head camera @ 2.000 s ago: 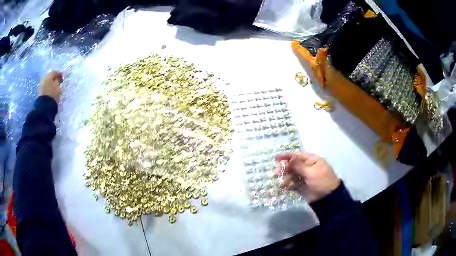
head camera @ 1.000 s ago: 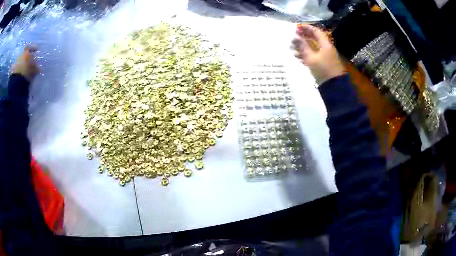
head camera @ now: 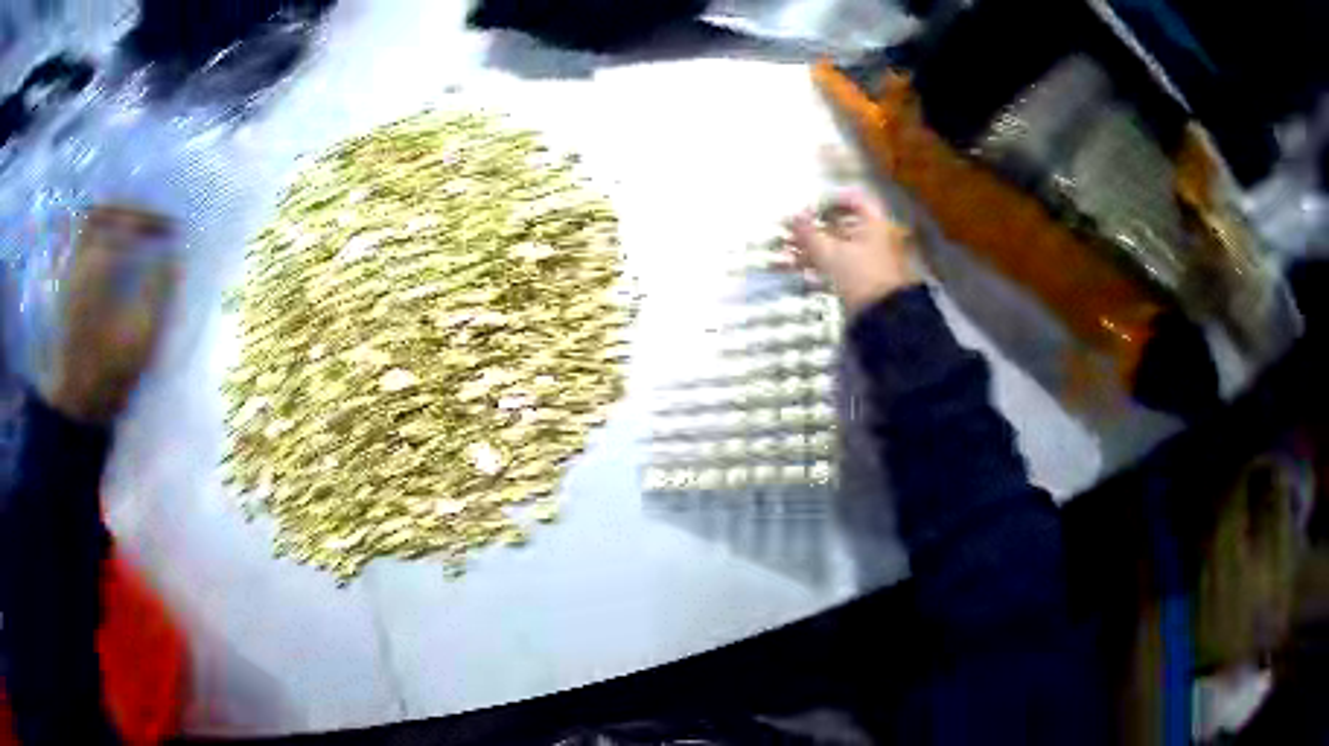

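A large heap of small gold buttons (head camera: 430, 350) lies on the white tabletop (head camera: 583, 612), blurred by motion. Right of it lies a tray stack (head camera: 751, 386) with rows of shiny round pieces. My right hand (head camera: 853, 241) is at the tray stack's far right corner, with thumb and fingers close together; whether it grips the tray is too blurred to tell. My left hand (head camera: 114, 309) is over the clear plastic at the left, strongly blurred, and its fingers cannot be made out.
Clear bluish plastic wrap (head camera: 204, 168) covers the far left. A red basket (head camera: 143, 649) is at the near left. A black parcel bag with orange edging (head camera: 1006, 241) and trays inside lies at the right. Dark fabric (head camera: 583, 29) lies along the far edge.
My right hand went from the near part of the tray to beyond its far end, then came back to its far corner. My left hand has come slightly nearer. The view has shifted.
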